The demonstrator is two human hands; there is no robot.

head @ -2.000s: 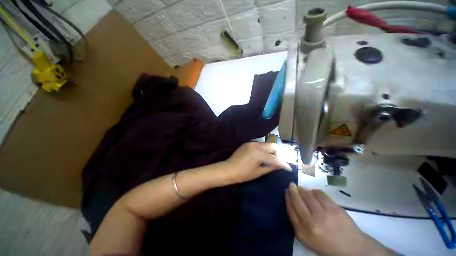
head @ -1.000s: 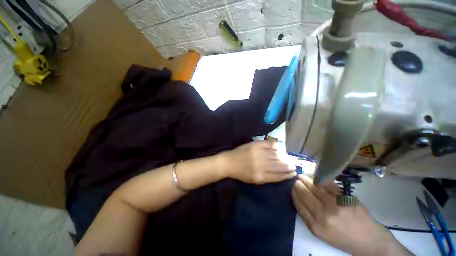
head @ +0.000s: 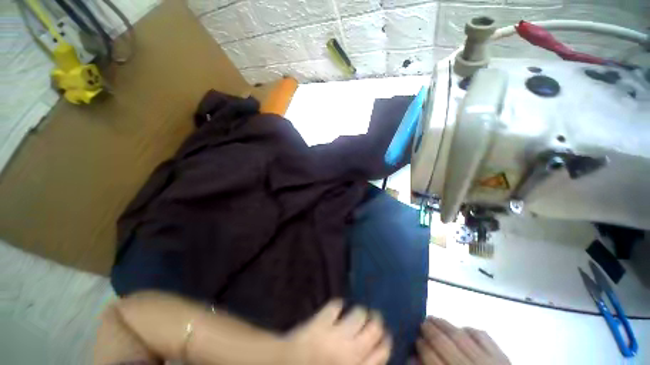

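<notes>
A dark plum-brown garment (head: 249, 207) with navy parts lies on the white table, left of the sewing machine (head: 542, 135). Its navy panel (head: 388, 256) runs from the presser foot (head: 425, 212) down to my hands, its right edge straight. My left hand (head: 342, 336), slightly blurred, lies on the navy panel with fingers bent; whether it pinches the cloth is unclear. My right hand (head: 456, 343) is at the panel's lower right edge, cut off by the bottom of the picture; its grip is hidden.
Blue-handled snips (head: 611, 310) lie right of the needle, near a small black piece (head: 606, 260). A light-blue rod (head: 405, 128) hangs left of the machine head. A cardboard panel (head: 135, 107) stands left, with an orange object (head: 279, 96) beside it. A yellow plug (head: 77, 78) hangs upper left.
Both hands have moved from the needle area down towards the bottom of the picture, uncovering the navy panel and presser foot. The view has shifted, so the machine head appears smaller.
</notes>
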